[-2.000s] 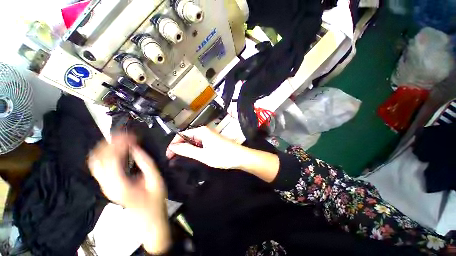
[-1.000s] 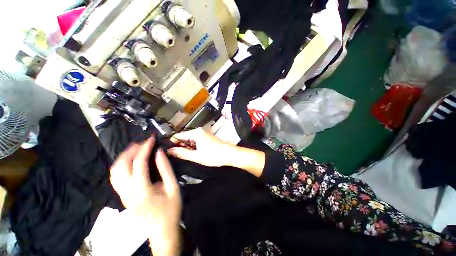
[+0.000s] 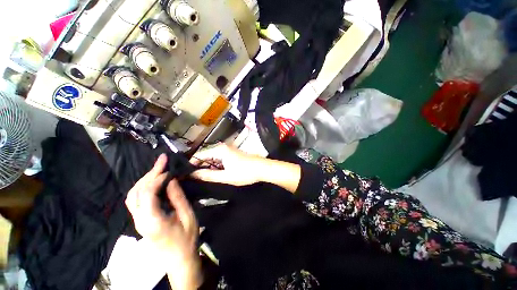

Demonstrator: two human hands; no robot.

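Observation:
Black garment cloth [image 3: 122, 157] runs from the presser foot area [image 3: 136, 122] of the cream overlock machine [image 3: 193, 68] down to my hands. My left hand [image 3: 164, 209] holds the cloth between thumb and fingers, just below the presser foot. My right hand [image 3: 227, 164] pinches the cloth edge to the right of it. A small dark reddish tool, likely thread snips [image 3: 209, 163], lies in my right palm, half hidden by the fingers. The needle itself is hidden.
A black cloth heap [image 3: 68, 215] and a desk fan [image 3: 12, 139] are at left. Black strips [image 3: 269, 107] lie right of the machine head. A white plastic bag [image 3: 363, 116], a red bag [image 3: 449, 105] and black garments [image 3: 493, 158] are at right.
My left hand was blurred and farther left; it has moved to the cloth and closed on it. My right hand stays near the cloth edge. The whole view has shifted slightly.

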